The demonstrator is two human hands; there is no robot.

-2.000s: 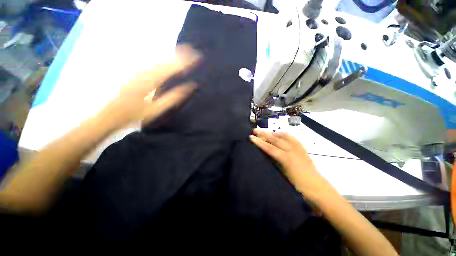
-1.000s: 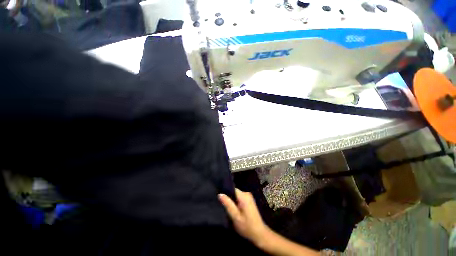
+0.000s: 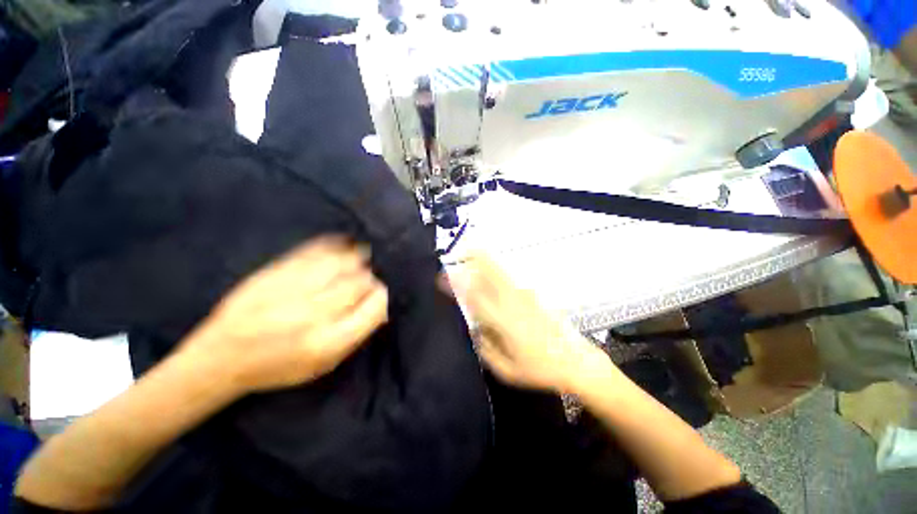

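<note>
A black garment piece point(image 3: 201, 226) covers the left of the table and hangs over the front edge towards the lap. My left hand point(image 3: 307, 316) lies on it with curled fingers, blurred, gripping the cloth. My right hand point(image 3: 503, 316) is at the cloth's right edge, just in front of the presser foot; its fingertips are blurred and partly hidden, so its grip is unclear. The presser foot and needle point(image 3: 442, 206) stand at the cloth's right edge. A narrow black tape point(image 3: 644, 208) runs from the right to the foot.
The white JACK sewing machine point(image 3: 644, 120) spans the back of the table. An orange reel disc point(image 3: 880, 206) is at the right end. An open cardboard box point(image 3: 774, 376) with black pieces stands on the floor at right. More dark cloth point(image 3: 151, 50) lies at back left.
My left hand has come into view on the cloth. My right hand has moved up from below the table edge to near the foot. The raised cloth at left now lies lower.
</note>
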